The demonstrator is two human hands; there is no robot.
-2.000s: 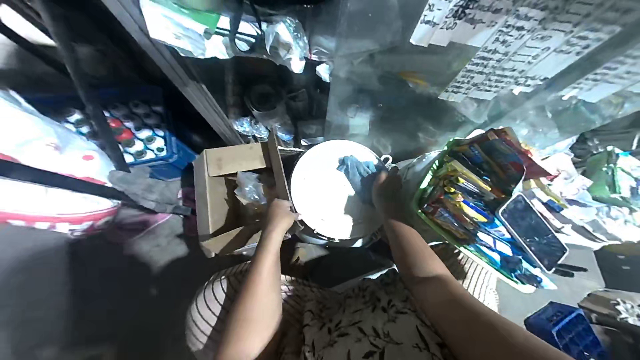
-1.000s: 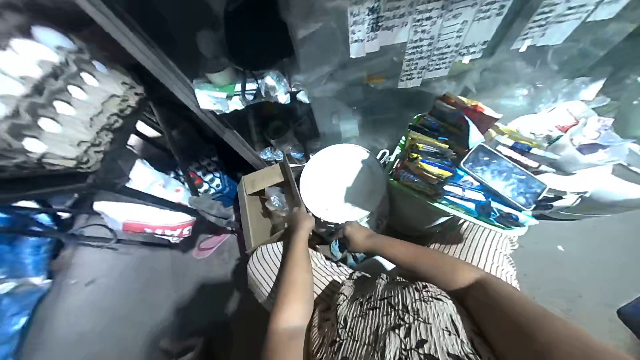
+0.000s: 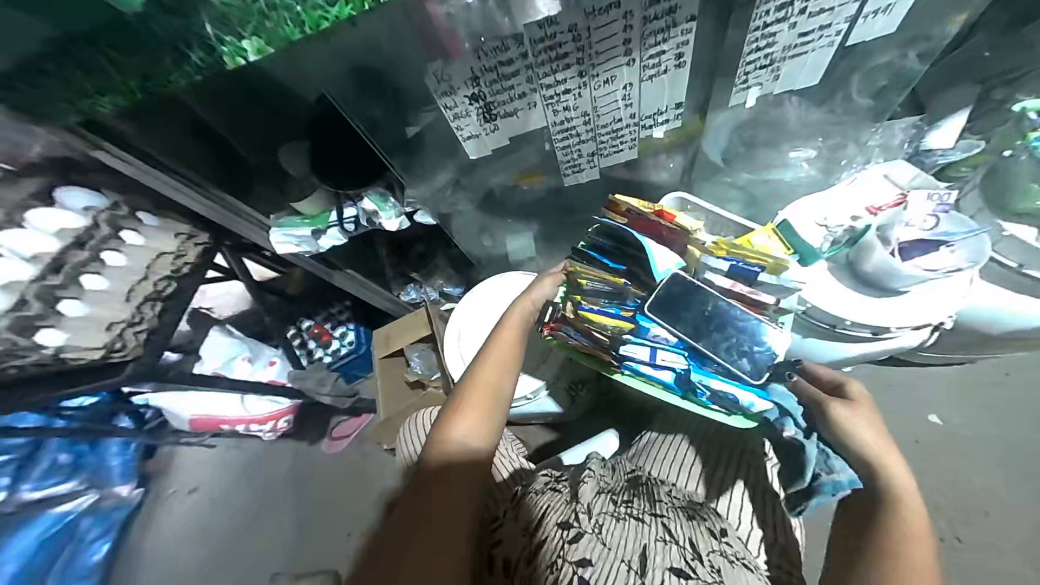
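Note:
A green-rimmed tray (image 3: 650, 388) full of colourful sachets (image 3: 605, 313) lies across the middle, with a smartphone (image 3: 719, 325) on top. My left hand (image 3: 543, 294) grips the tray's left edge, its fingers partly hidden. At the right corner of the tray, my right hand (image 3: 825, 402) holds a blue-grey cloth (image 3: 808, 455) that hangs down; whether it also grips the rim I cannot tell. Left of the tray, partly behind my left forearm, is a white round bucket lid (image 3: 479, 313).
An open cardboard box (image 3: 398, 349) stands left of the lid. Trays of eggs (image 3: 89, 276) are on a rack at far left, above a pink slipper (image 3: 347, 432) on the floor. White buckets (image 3: 886, 309) stand at right. Handwritten paper lists (image 3: 569, 89) hang ahead.
Both hands have moved from the white bucket lid to the tray of sachets. The cloth, on the lid two seconds ago, is now at the tray's right corner in my right hand.

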